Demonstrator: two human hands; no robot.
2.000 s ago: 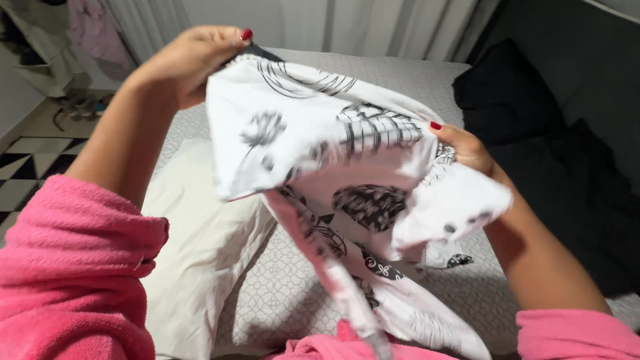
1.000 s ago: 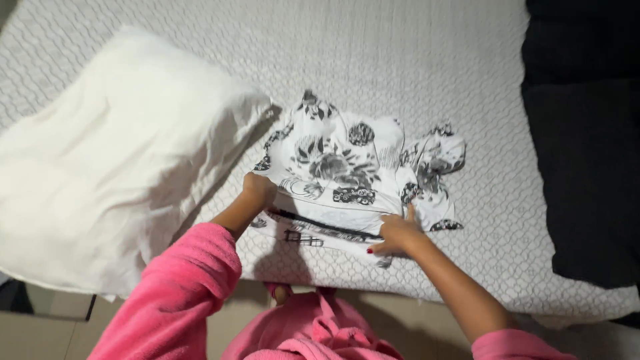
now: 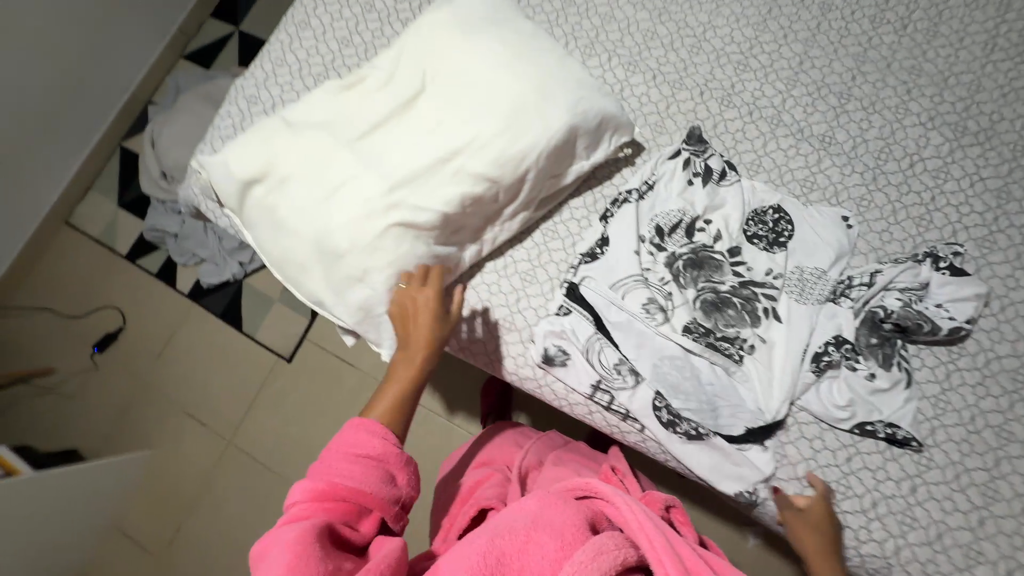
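Note:
A white pillow (image 3: 416, 144) lies on the bed, and my left hand (image 3: 424, 312) rests on its near lower corner, fingers slightly spread and palm down. To the right of the pillow, a white pillowcase or garment with black floral and circle prints (image 3: 720, 264) lies loosely spread, its dark-edged opening facing the near side of the bed. Beside the near right corner of this printed cloth is my right hand (image 3: 810, 512), holding nothing, with thumb and fingers apart.
Grey patterned bedding (image 3: 904, 96) covers the bed. On the floor at left, crumpled grey cloth (image 3: 184, 192) lies on a black-and-white geometric rug (image 3: 268, 320). A cable with a small lit black device (image 3: 106, 342) is farther left. A white furniture edge (image 3: 88, 472) stands lower left.
Both hands have let go of the printed cloth, held up in the first frame and laid on the bed in the second. My left hand has moved left onto the pillow. The view has shifted left.

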